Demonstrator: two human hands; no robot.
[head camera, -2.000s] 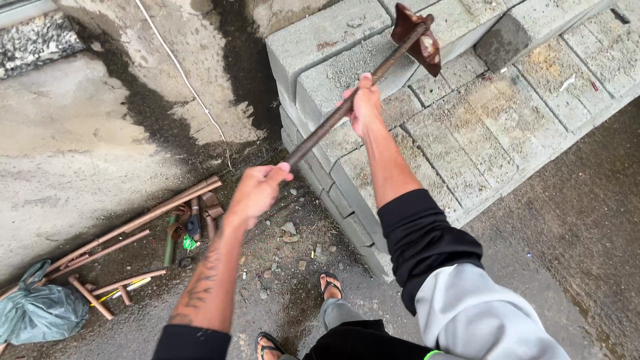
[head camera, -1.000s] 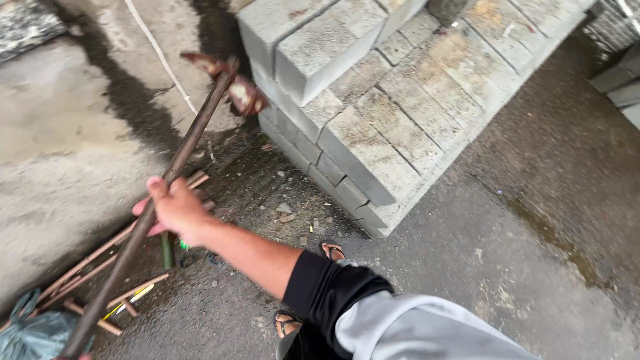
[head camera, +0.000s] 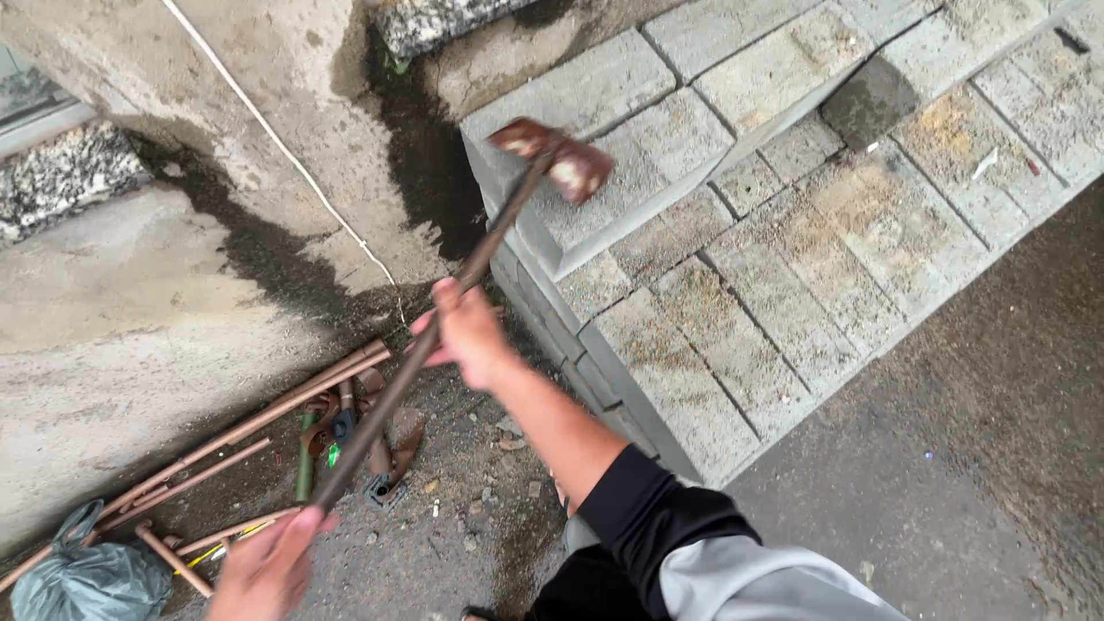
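Observation:
A long-handled tool with a dark shaft (head camera: 392, 405) and a rusty, pale-spotted metal head (head camera: 556, 159), perhaps a hoe or mattock, runs diagonally across the view. My left hand (head camera: 272, 561) is closed around the shaft's lower end at the bottom. Farther up, near the shaft's middle, my right hand (head camera: 466, 332) wraps it with the thumb on top and some fingers showing past the far side. The blurred head appears over the near left corner of the stacked grey concrete blocks (head camera: 604, 82); whether it touches them cannot be told.
Brown pipes (head camera: 250, 423), a green cylinder (head camera: 306, 457) and rusty metal parts (head camera: 401, 448) lie along the stained wall (head camera: 103, 328). A tied grey-green plastic bag (head camera: 95, 578) sits at lower left. A white cord (head camera: 285, 147) runs down the wall. Wet pavement (head camera: 966, 457) borders the block stack.
The tool's head has moved from in front of the wall, left of the stack, to over the blocks' corner. Both hands are still on the shaft. The view has shifted.

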